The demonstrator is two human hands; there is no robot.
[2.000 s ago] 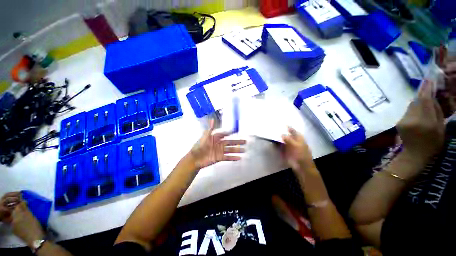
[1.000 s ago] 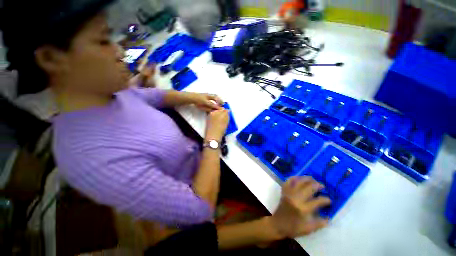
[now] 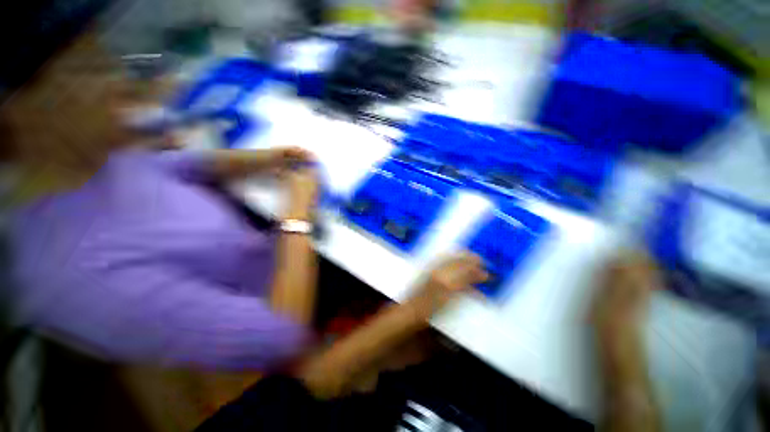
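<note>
The whole view is blurred. My left hand [image 3: 456,278] is at the near end of a blue inner tray [image 3: 510,245] with a dark coil, its fingers on the tray's edge. This tray stands apart from the two front trays [image 3: 397,202] to its left, with a white gap between. A back row of blue trays [image 3: 507,156] lies behind them. My right hand [image 3: 625,291] is over the table at the right, blurred; its fingers and whether it holds anything cannot be told.
A person in a purple top [image 3: 160,253] sits at the left, hands at the table edge. A black cable heap [image 3: 380,72] lies behind. A large blue bin [image 3: 637,89] stands at the back right, and a white and blue flattened box [image 3: 730,240] lies at the right.
The view has swung since a second ago. My left hand has closed in on the nearest tray, which now stands apart from its neighbour. My right hand has come into view.
</note>
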